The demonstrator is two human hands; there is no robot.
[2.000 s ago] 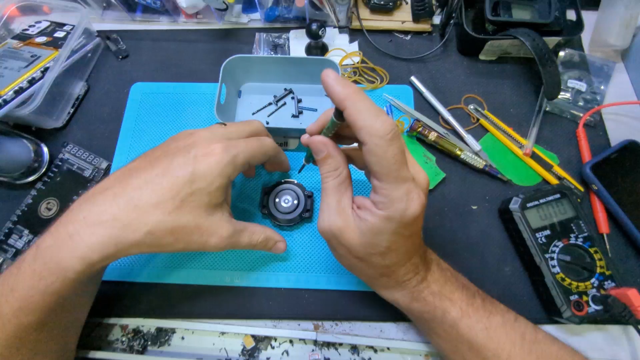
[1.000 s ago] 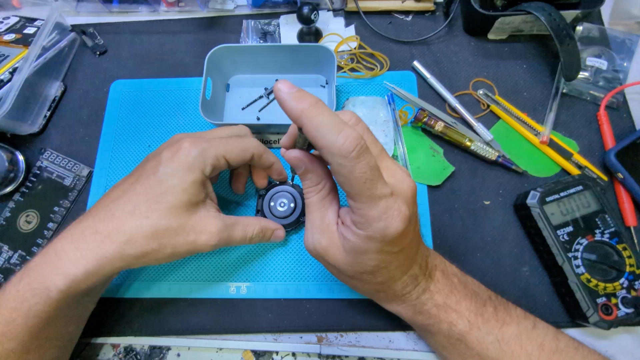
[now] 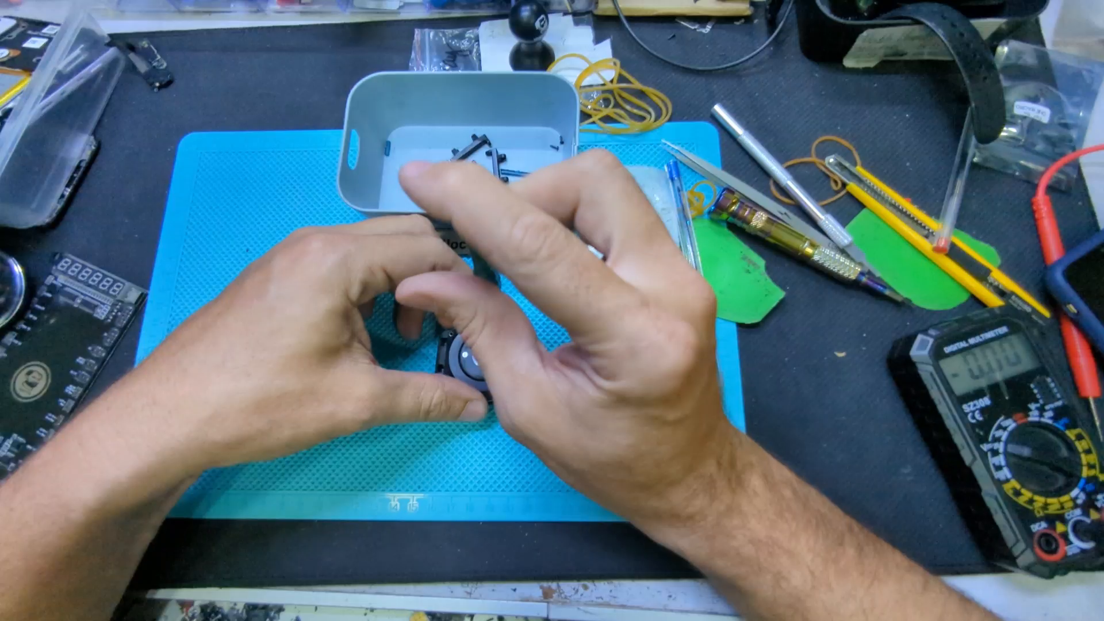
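On the blue silicone mat (image 3: 285,483) lies a round black device (image 3: 463,360), probably a watch body, mostly covered by the hands. My left hand (image 3: 345,336) curves around its left side, thumb near its lower edge, seemingly steadying it. Above the device is my right hand (image 3: 586,336), thumb and index finger close together and forefinger raised; a slim dark tool, seen only in part, shows behind the thumb. Whether the right fingertips grip it is hidden. A grey plastic tray (image 3: 366,112) behind the hands holds several small black parts and pins (image 3: 483,155).
A digital multimeter (image 3: 1009,440) with a red probe (image 3: 1069,328) is at the right. Yellow cutters (image 3: 931,233), a precision screwdriver (image 3: 793,246) and green pieces (image 3: 733,272) lie right of the mat. A circuit board (image 3: 65,345) and clear container (image 3: 52,129) are at left.
My right hand has come down over the device, which was uncovered two seconds ago. The slim tool, plainly seen in the right fingers then, is now mostly hidden.
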